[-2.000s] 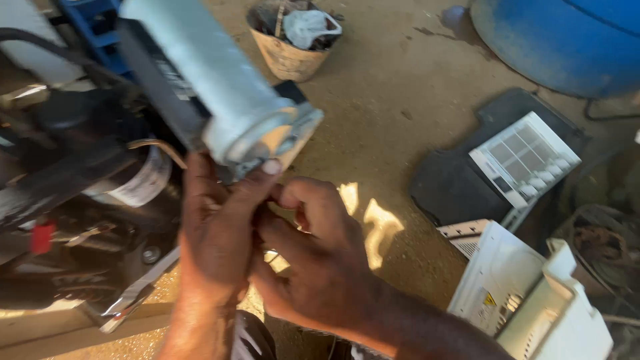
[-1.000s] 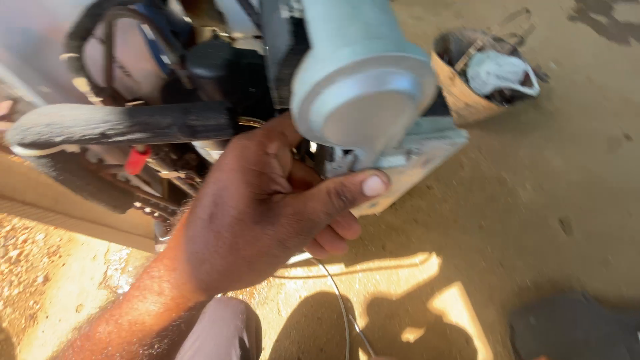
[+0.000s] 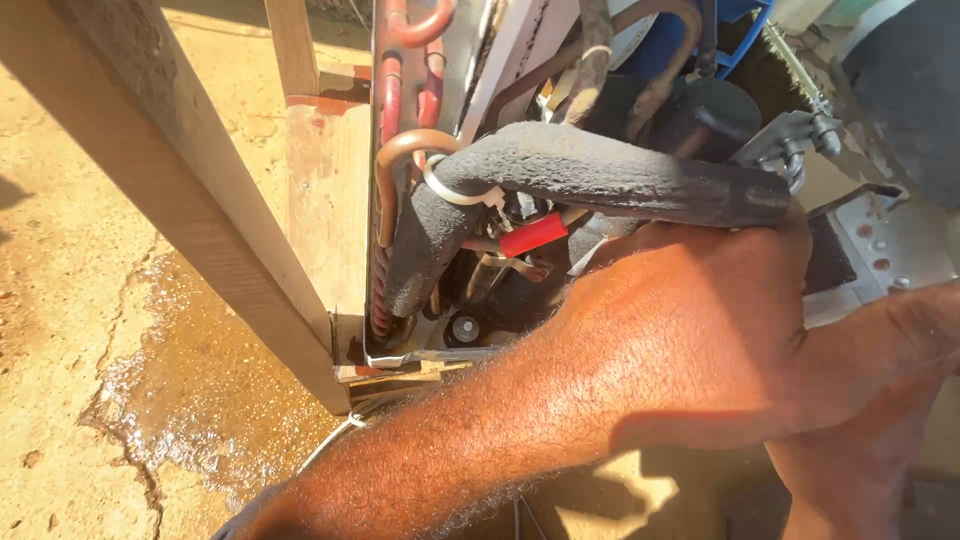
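Note:
My left hand [image 3: 705,322] reaches over the open side of what looks like an air-conditioner unit. Its knuckles are against the underside of a black foam-insulated pipe [image 3: 600,169], and its fingertips are hidden. My right hand [image 3: 900,375] is partly in view at the right edge, beyond the left thumb; its fingers are out of sight. A white cable tie [image 3: 446,187] circles the foam beside a bent copper tube [image 3: 416,139]. Below the foam is a red sleeve [image 3: 534,235] on a thin tube. A black rounded cylinder [image 3: 709,112] stands behind.
A wooden post [image 3: 187,210] slants across the left, by a wooden base [image 3: 326,202]. The unit's thin metal rim [image 3: 420,358] lies just beyond my left forearm. At the right is a metal bracket [image 3: 870,247] with bolts. Wet, cracked ground [image 3: 187,397] lies at left.
The view has swung far left, toward the pipes. One second ago my left hand was under a grey-blue cylindrical housing, now out of view. My right hand, unseen then, shows at the right edge.

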